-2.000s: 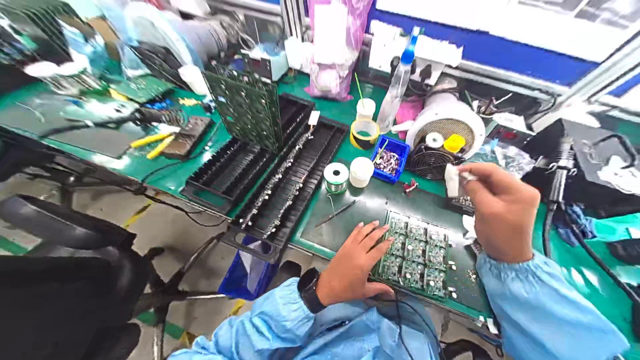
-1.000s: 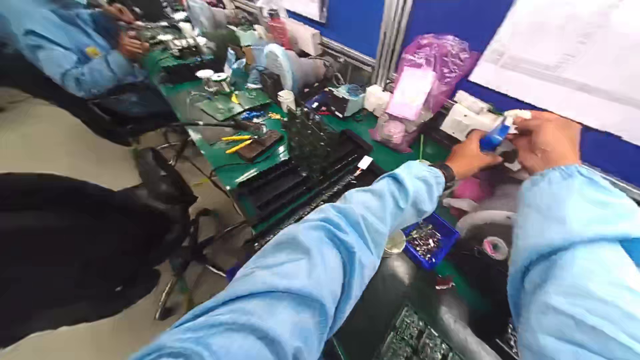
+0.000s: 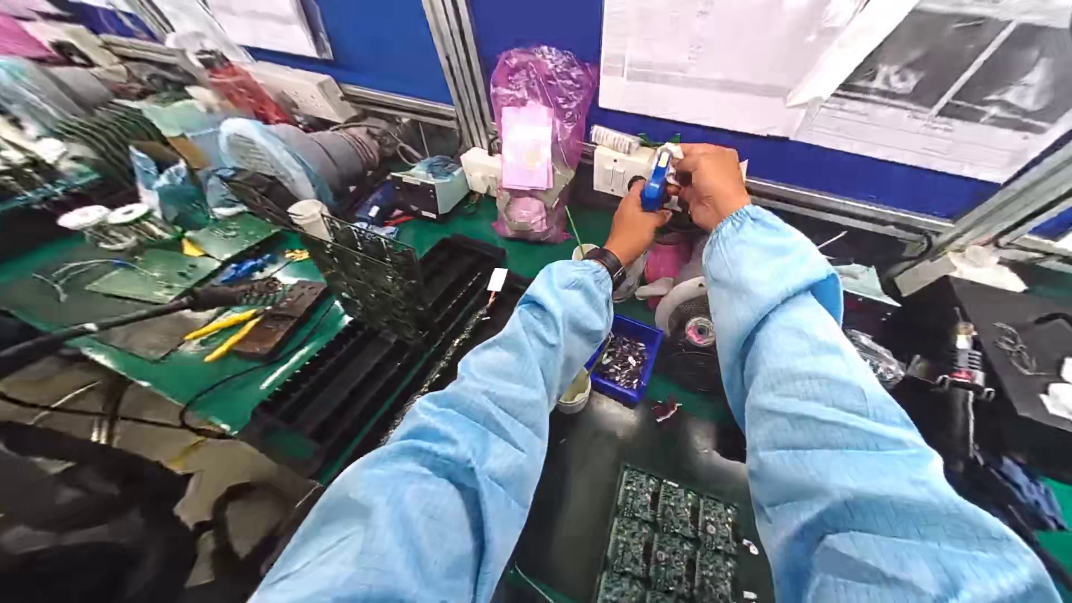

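Both my hands are raised at the back of the bench, in front of a white socket box. My left hand [image 3: 634, 224] is closed around a blue spray-bottle nozzle [image 3: 657, 180]. Against the nozzle's far side, my right hand [image 3: 710, 186] grips something white, perhaps a wipe; its fingers partly hide it. Below the hands sits a blue bin [image 3: 626, 358] of small metal parts. A panel of green circuit boards [image 3: 670, 536] lies on the dark mat between my forearms.
Left of my arms stand black slotted racks [image 3: 352, 368], one holding an upright circuit panel [image 3: 368, 268]. Yellow-handled tweezers or pliers [image 3: 230, 333] lie farther left. A pink plastic bag [image 3: 540, 92] is at the back. A soldering iron in its stand [image 3: 965, 368] is on the right.
Two seconds ago my left hand rested at the circuit panel and my right held a white piece above the bench. Both hands have since moved to the blue nozzle at the back.
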